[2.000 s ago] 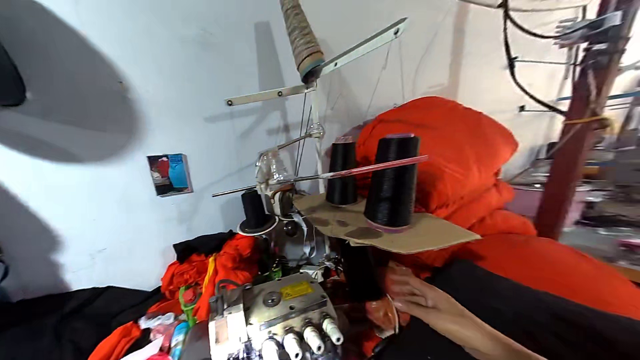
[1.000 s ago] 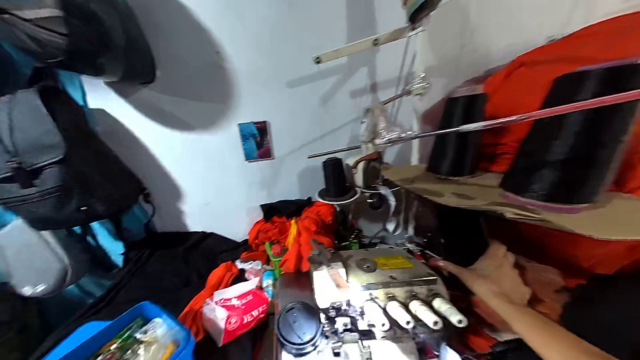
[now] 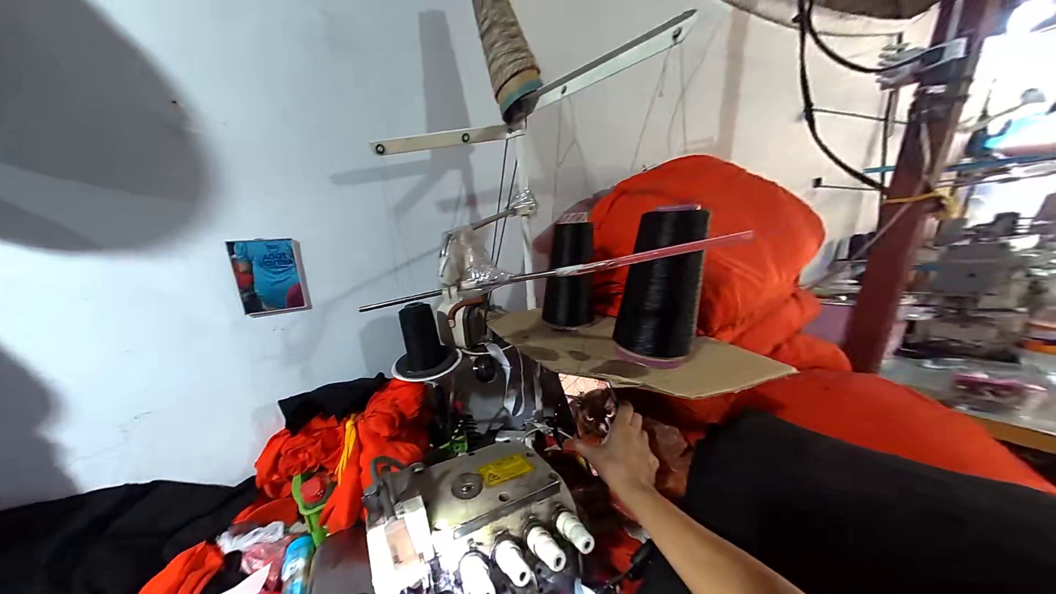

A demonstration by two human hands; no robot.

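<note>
My right hand (image 3: 623,454) reaches behind the right side of an overlock sewing machine (image 3: 495,487), beneath a cardboard shelf (image 3: 643,359). Its fingers are at a dark, shiny part near the handwheel area; whether they grip it cannot be told. Two large black thread cones stand on the cardboard, the bigger one (image 3: 662,285) to the right of the narrower one (image 3: 569,272). A smaller black thread cone (image 3: 422,338) sits on a white disc left of the thread stand (image 3: 525,206). My left hand is out of view.
Red fabric (image 3: 709,223) is heaped behind the cones, and black fabric (image 3: 792,503) lies right of my forearm. Left of the machine are red cloth (image 3: 396,421), green-handled scissors (image 3: 309,503) and a blue can (image 3: 297,565). A metal rod (image 3: 528,276) crosses above. A red post (image 3: 895,239) stands right.
The view swung left and then back right. My right hand has stayed by the machine's right side, its fingers now raised toward the dark part under the cardboard.
</note>
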